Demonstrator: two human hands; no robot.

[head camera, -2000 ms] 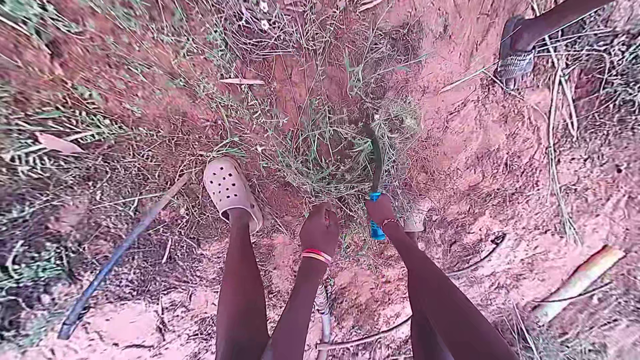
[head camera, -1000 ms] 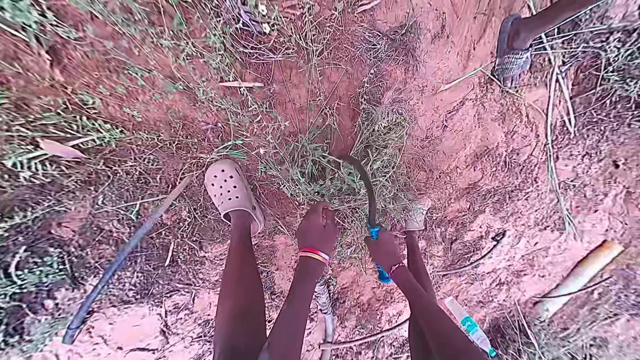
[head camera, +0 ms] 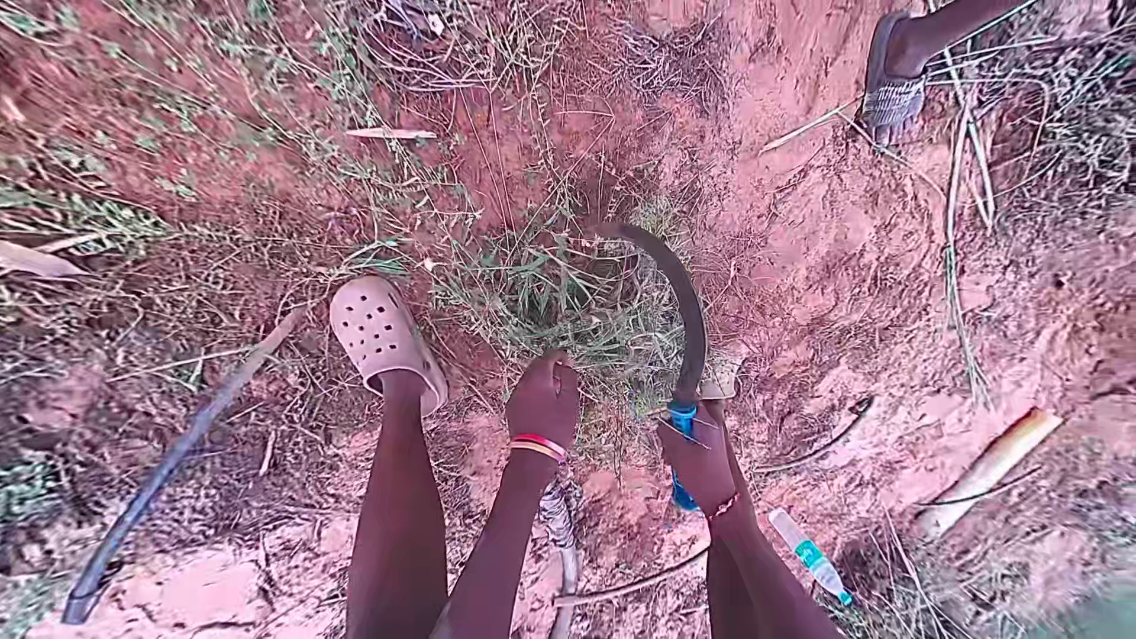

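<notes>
My right hand [head camera: 699, 453] grips the blue handle [head camera: 682, 422] of a sickle. The sickle's dark curved blade [head camera: 688, 306] arcs up and to the left over a patch of cut-looking green grass [head camera: 559, 293]. At the near edge of that grass is my left hand [head camera: 543, 404], its fingers curled, with coloured bands on the wrist. Whether grass stems are held in it cannot be made out, since the fingers are partly hidden. Beside the grass on the left stands my foot in a beige clog [head camera: 382, 333]; the other clog [head camera: 721, 377] is mostly hidden behind my right hand and the sickle.
Another person's foot in a sandal [head camera: 892, 98] stands at the upper right. A plastic bottle [head camera: 809, 555] lies on the reddish soil at the lower right, near a pale piece of stalk [head camera: 990, 470]. A long dark stick [head camera: 177, 453] lies at the left, and a thin bent stick [head camera: 635, 584] near my legs.
My right hand with the sickle has moved down and to the right, and the blade has swung from nearly upright to a wide arc over the grass. The bottle, hidden at first, now shows.
</notes>
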